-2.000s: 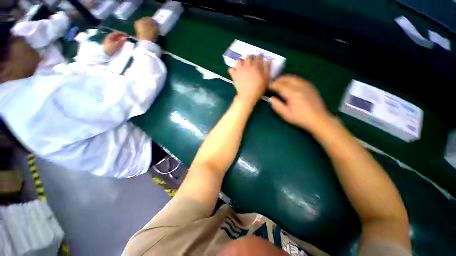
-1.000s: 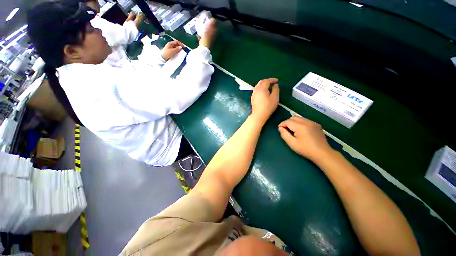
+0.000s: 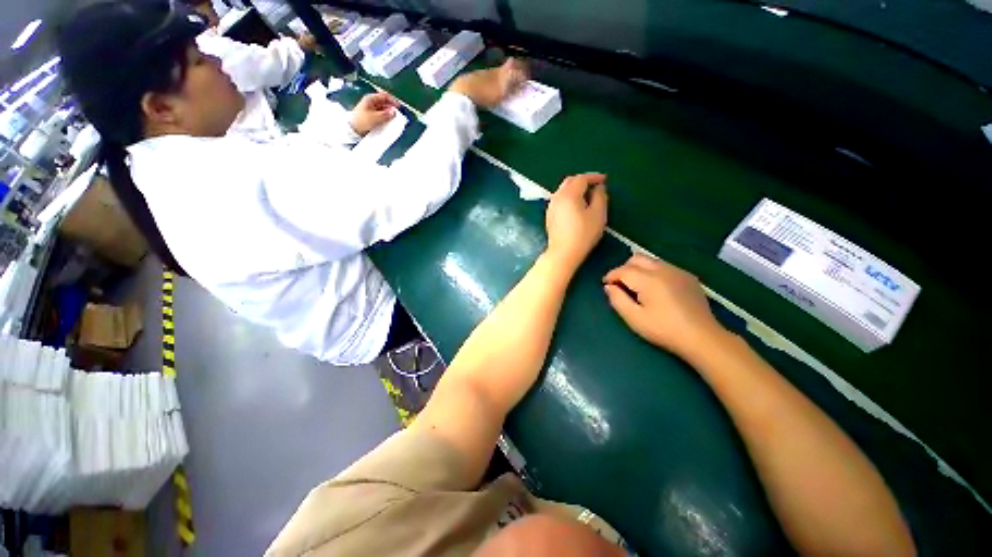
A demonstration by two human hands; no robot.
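Note:
A white carton (image 3: 821, 272) with small print and a dark label lies flat on the green conveyor belt (image 3: 653, 141), to the right of both hands and touching neither. My left hand (image 3: 577, 214) rests at the belt's pale edge line, fingers slightly bent and apart, holding nothing. My right hand (image 3: 658, 299) lies on the glossy bench top (image 3: 566, 326) near the same line, fingers curled in with the thumb near them; no object shows in it, and its palm side is hidden.
A neighbouring person in a white coat (image 3: 272, 207) stands at the left, one hand at another carton (image 3: 529, 106). More cartons (image 3: 450, 59) lie on the belt beyond. Stacked white material (image 3: 93, 435) stands at the lower left beside yellow-black floor tape (image 3: 169, 326).
The carton has moved right along the belt, and the one at the right edge has left view. The neighbour's hand and carton have come nearer. My hands have hardly moved.

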